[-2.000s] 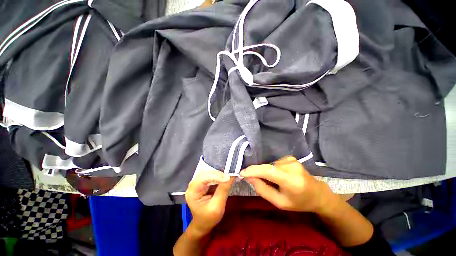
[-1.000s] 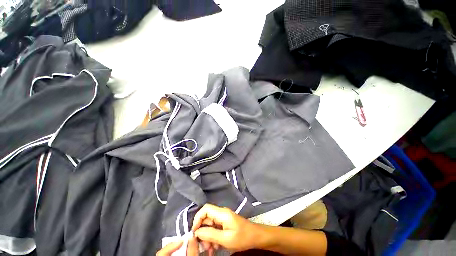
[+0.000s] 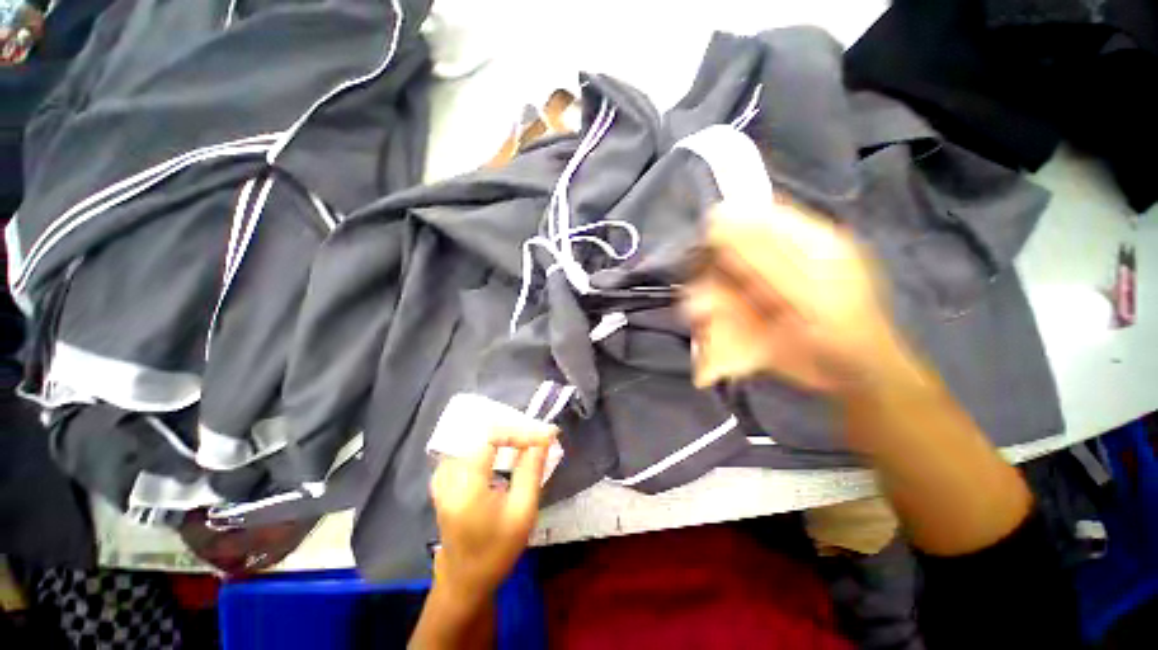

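A dark grey garment (image 3: 660, 394) with white stripes lies spread over the table's front edge. My left hand (image 3: 489, 502) pinches its white cuff (image 3: 476, 422) near the edge. My right hand (image 3: 787, 298) is raised over the garment, blurred, with its fingers curled together; whether it holds a needle or thread cannot be seen. A white cord (image 3: 578, 254) is looped in a bow above the cuff. A curved white band (image 3: 726, 159) shows just beyond my right hand, which partly covers it.
A grey garment pile (image 3: 140, 286) lies at the left. Black garments (image 3: 1016, 76) lie at the upper right. Pink-handled snips (image 3: 1124, 290) lie at the far right. Blue plastic (image 3: 305, 616) shows below the pale table edge (image 3: 660, 508). A reddish item sits under the left pile.
My right hand has lifted away from the cuff, up and to the right. My left hand stays at the cuff. The camera view has shifted.
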